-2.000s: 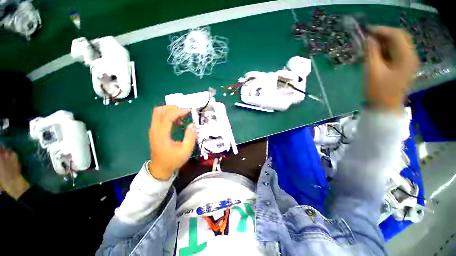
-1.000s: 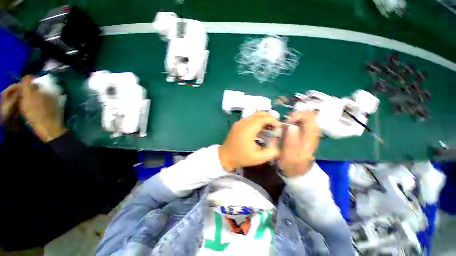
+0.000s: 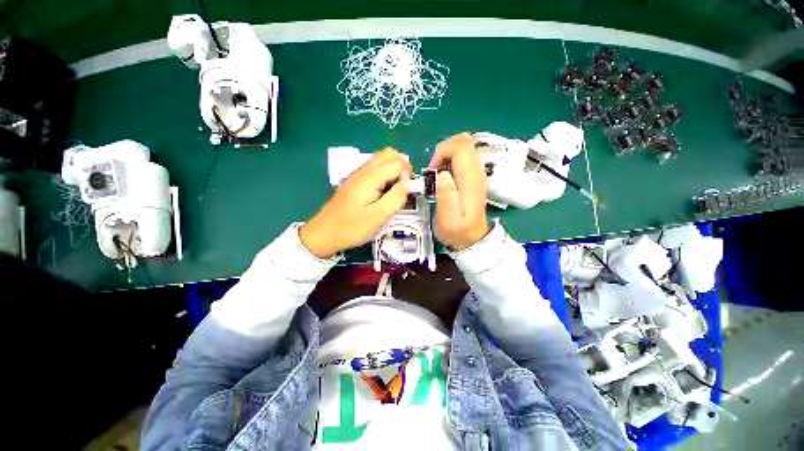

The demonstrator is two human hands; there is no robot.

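A white camera housing (image 3: 403, 244) lies at the bench edge before me, open cavity up. Its smaller white head (image 3: 344, 164) sticks out beyond my left hand. My right hand (image 3: 460, 195) pinches a small dark motor unit (image 3: 430, 182) above the housing's upper part. My left hand (image 3: 360, 204) has its fingertips together beside the motor unit, near a small pale piece; whether it grips that piece or the housing is unclear. My fingers hide the middle of the housing.
Another housing (image 3: 516, 169) lies right of my hands, two more (image 3: 236, 92) at left. A white cord tangle (image 3: 394, 77) lies behind. Motor units (image 3: 624, 104) are spread at right, with grey metal parts (image 3: 765, 123) beyond. A blue crate (image 3: 716, 339) holds white housings at lower right.
The view has swung back after turning left. My right hand came from the motor pile to the housing, and both hands now meet at its upper part with the motor unit visible.
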